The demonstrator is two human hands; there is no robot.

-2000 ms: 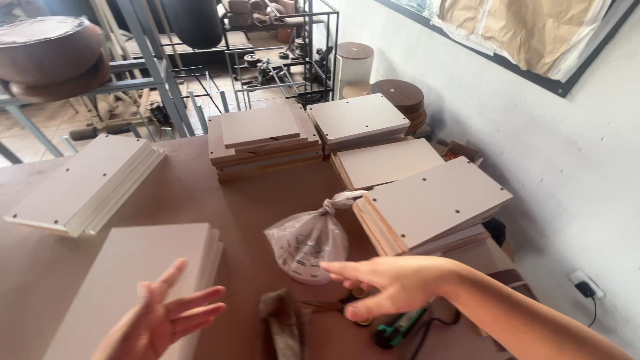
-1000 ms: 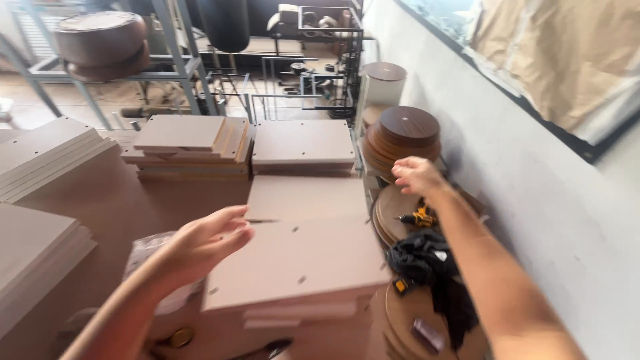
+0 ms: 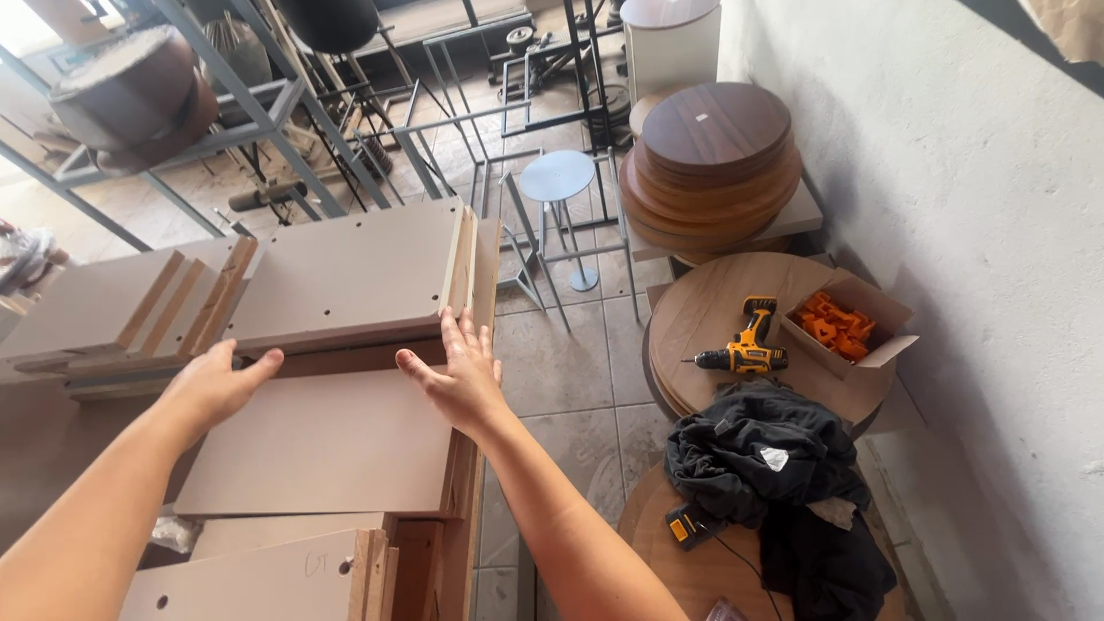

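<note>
A stack of pale boards with drilled holes [image 3: 354, 267] lies near the far right corner of the table. My right hand [image 3: 461, 371] is at its near right corner, fingers spread against or just beside the board edges. At the near left corner of that stack is my left hand [image 3: 216, 384], thumb and fingers apart; whether it touches the boards cannot be told. Between and below both hands lies a plain pale board [image 3: 323, 448]. Closer to me is another stack of drilled boards [image 3: 250, 578], with a pencil mark on its top.
More stacked boards [image 3: 95, 302] lie at the left. Right of the table are round wooden tops [image 3: 681, 319] carrying a cordless drill [image 3: 746, 345], a box of orange plastic pieces [image 3: 893, 341] and black cloth [image 3: 768, 448]. Metal frames [image 3: 517, 108] and a small round stand [image 3: 558, 177] are beyond.
The view has turned toward the table's right side. Both hands, earlier raised apart, with the right one over the round tops a second ago, are now at the far drilled stack.
</note>
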